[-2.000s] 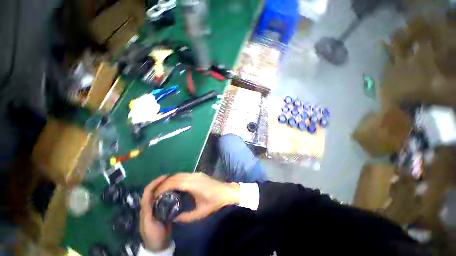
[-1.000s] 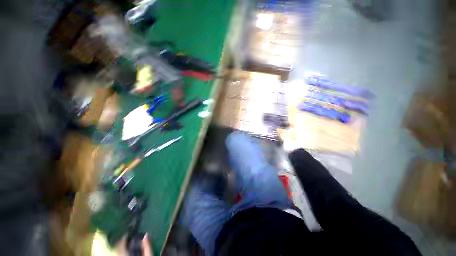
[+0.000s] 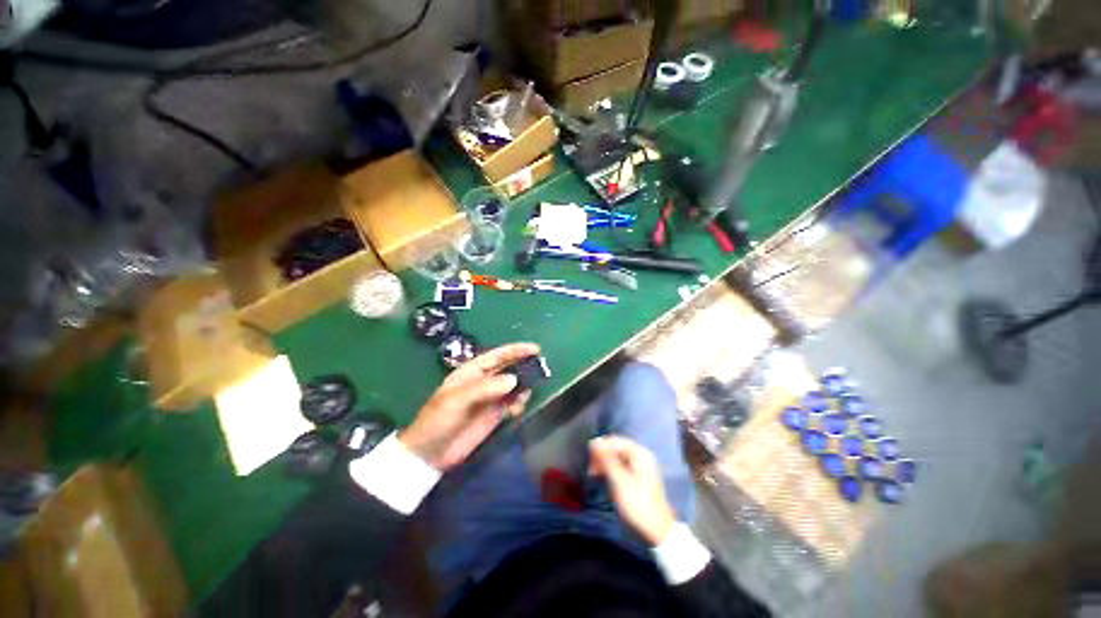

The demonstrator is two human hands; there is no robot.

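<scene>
My left hand point(image 3: 465, 408) holds a small black unit point(image 3: 529, 372) at its fingertips, over the bench's front edge. My right hand point(image 3: 634, 483) is over my thigh, apart from the unit, with its fingers curled. It is blurred, and I cannot tell whether it holds anything. Black round units point(image 3: 326, 398) lie in a loose group on the green bench point(image 3: 411, 362) to the left of my left hand. Two more round black units point(image 3: 432, 320) lie just beyond that hand, by a small white-bordered square part point(image 3: 455, 295).
Behind are clear cups point(image 3: 481, 239), a white round tub point(image 3: 377, 293), an orange-handled screwdriver point(image 3: 483, 281), a hammer point(image 3: 628, 260) and open cardboard boxes point(image 3: 326, 284). A white-yellow sheet point(image 3: 262, 414) lies left. Blue-rimmed discs point(image 3: 851, 444) stand on a low tray point(image 3: 785, 507) at right.
The view has swung, showing more of the bench. Two seconds ago both hands were around a black unit. My right arm, stretched toward the low tray one second ago, is back over my lap.
</scene>
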